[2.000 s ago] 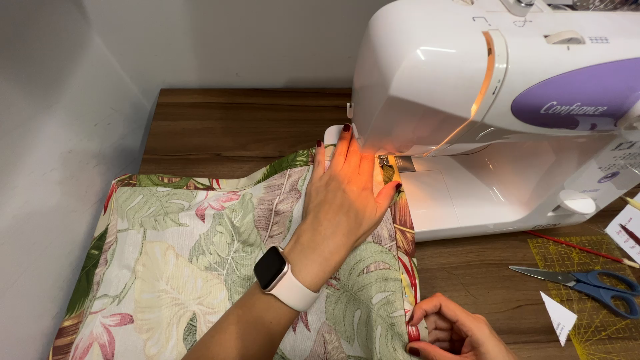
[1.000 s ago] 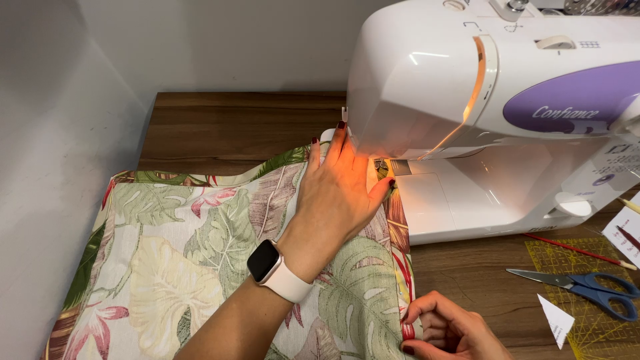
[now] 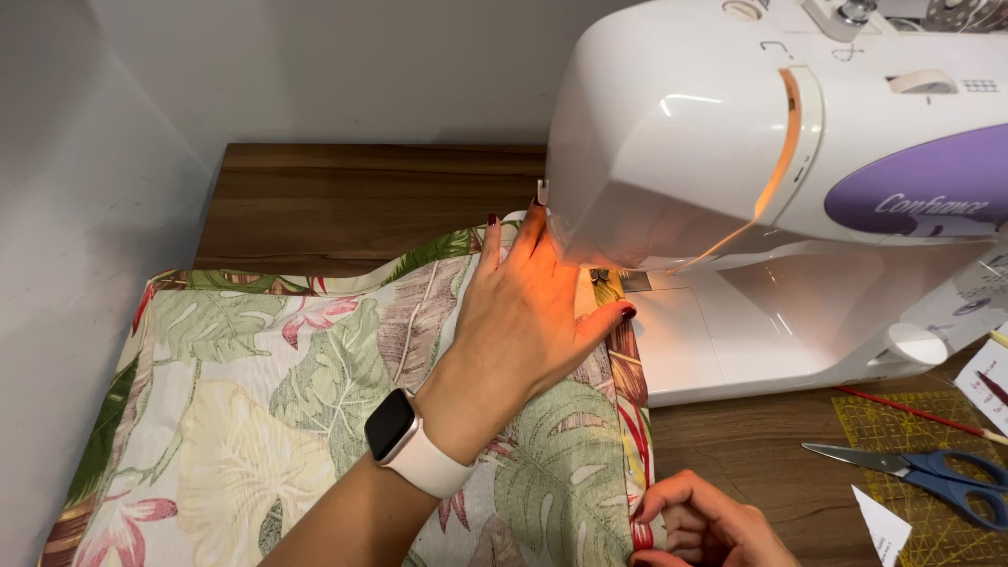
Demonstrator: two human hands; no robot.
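A leaf-print fabric point(image 3: 339, 394) with a folded, brighter border lies wrong side up, its right edge running under the head of a white sewing machine point(image 3: 677, 142). My left hand point(image 3: 528, 315), with a smartwatch point(image 3: 391, 426) on the wrist, rests flat on the fabric beside the lit needle area, fingers spread, thumb over the folded hem. Lower down, my right hand point(image 3: 701, 524) pinches the folded hem point(image 3: 639, 472) between thumb and forefinger. The machine's head hides the needle; part of the metal needle plate point(image 3: 636, 281) shows.
Blue-handled scissors point(image 3: 906, 466) lie on a yellow gridded ruler point(image 3: 858, 413) at the right, near white paper pieces point(image 3: 880, 526) and a thin red stick point(image 3: 906, 408). Behind the wooden table point(image 3: 354, 189) stands a grey wall point(image 3: 354, 71), with another wall at the left.
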